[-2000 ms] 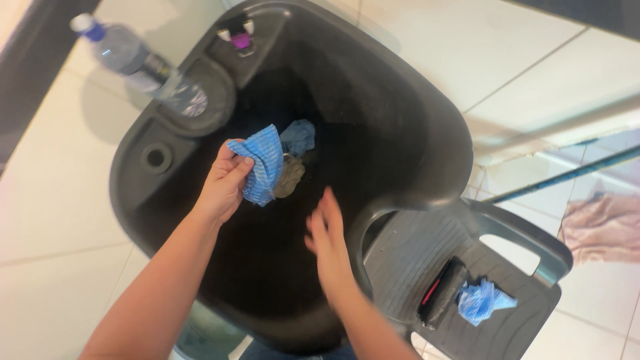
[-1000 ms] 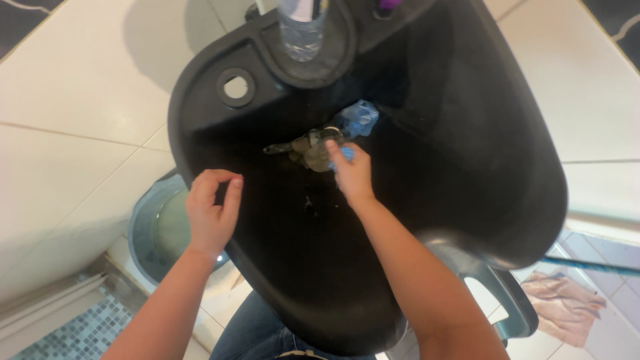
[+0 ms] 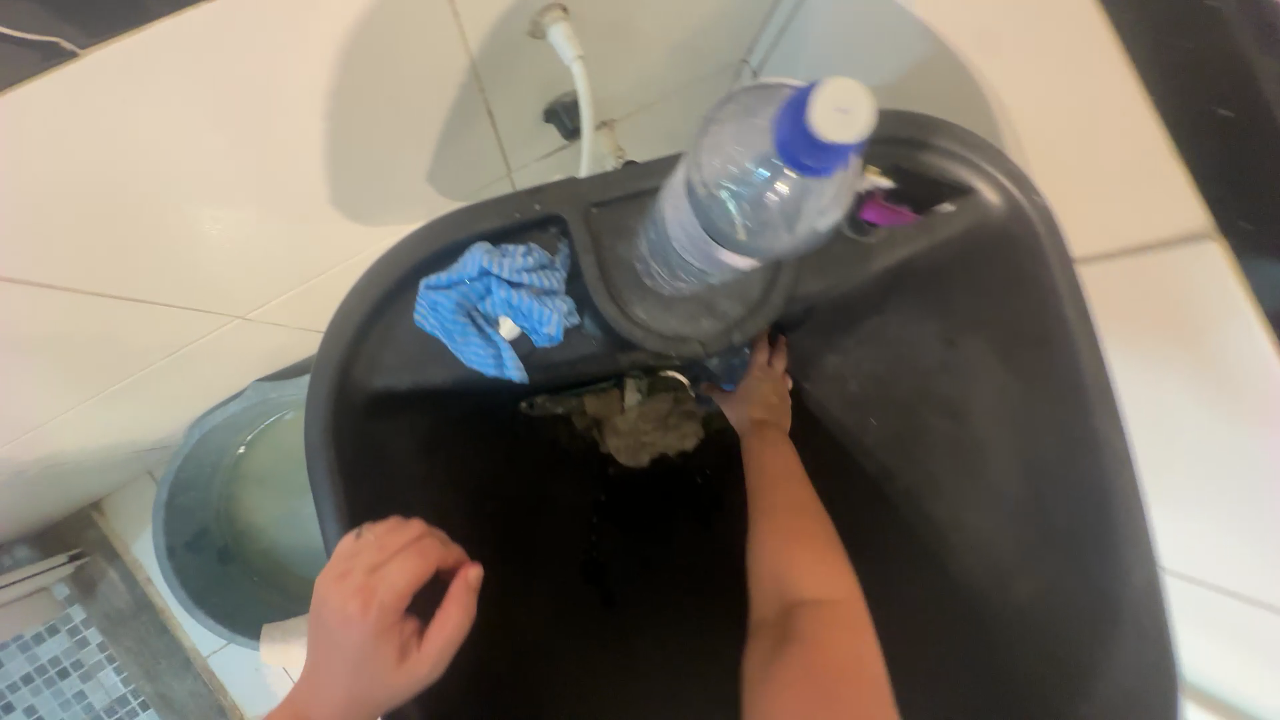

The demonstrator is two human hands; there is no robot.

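Observation:
My left hand is over the left side of a black plastic basin, fingers loosely curled and nothing in it. My right hand reaches to the basin's back wall, at a dark blue crumpled item; whether its fingers grip it is hidden. Left of that hand lies a wet brownish clump, with a pale ring-like edge and a long dark piece beside it. A blue striped cloth lies crumpled in the basin's back-left recess. A clear plastic bottle with a blue and white cap stands on the rear ledge.
A grey-blue tub of cloudy water sits on the floor at left. A purple item lies in the back-right recess. Behind the basin, a white hose runs down the tiled wall beside a dark knob.
The blue striped cloth, in my left hand two seconds ago, now lies in the back-left recess. My right hand has moved from the brownish clump to the dark blue item. The view has shifted closer.

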